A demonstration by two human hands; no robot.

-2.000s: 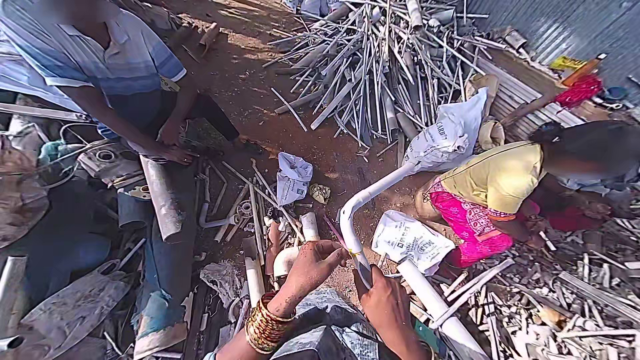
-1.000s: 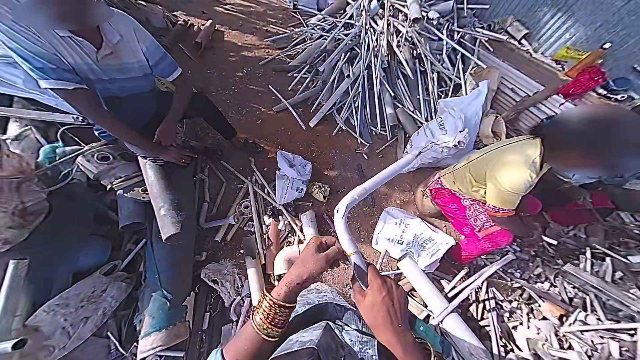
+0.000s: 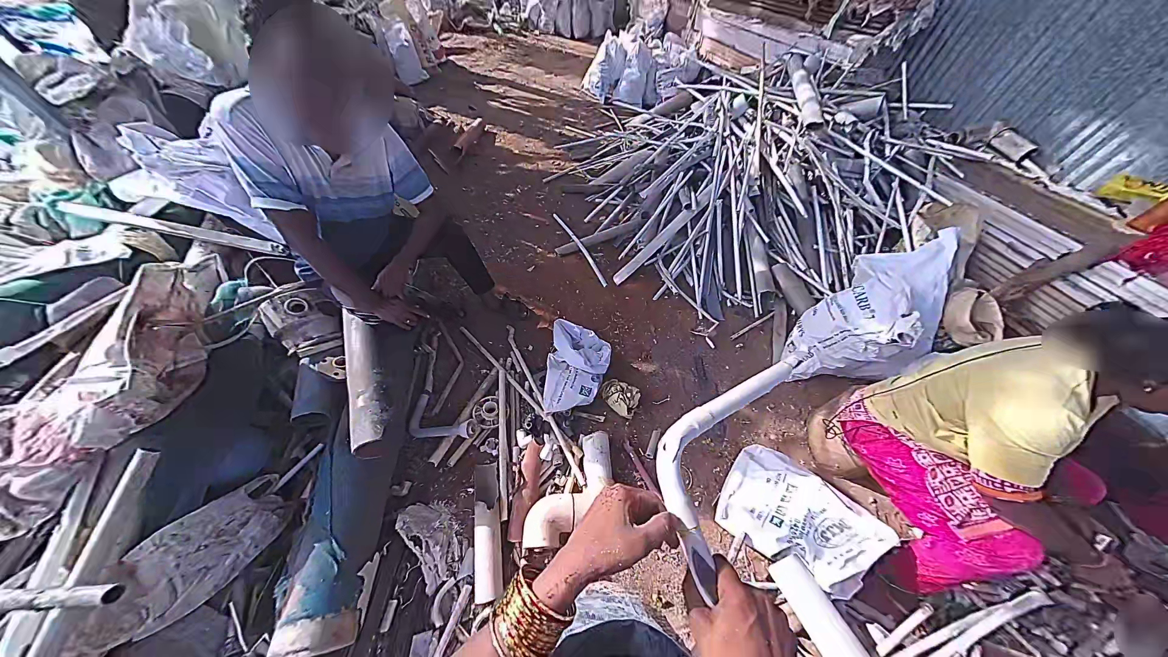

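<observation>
A bent white plastic pipe [image 3: 675, 456] runs from between my hands up to the right, where its far end meets a white plastic sack [image 3: 876, 306]. My left hand [image 3: 620, 529], with bangles [image 3: 529, 616] at the wrist, has its fingers closed at the left side of the pipe's lower end; what lies between them is hidden. My right hand [image 3: 739, 616] grips a flat metal blade [image 3: 701, 566], which lies against the pipe's lower end. A white pipe elbow [image 3: 552, 520] is just left of my left hand.
A person in a striped shirt [image 3: 338, 192] sits at the left by a wide grey pipe [image 3: 365, 383]. Another person in a yellow top [image 3: 985, 411] bends down at the right. A heap of thin pipes [image 3: 721, 182] lies ahead. A white printed sack [image 3: 803, 520] is on the ground.
A thin strand seen by my left hand two seconds ago no longer shows there. The view has tilted upward. The person at the left has a more upright head in view.
</observation>
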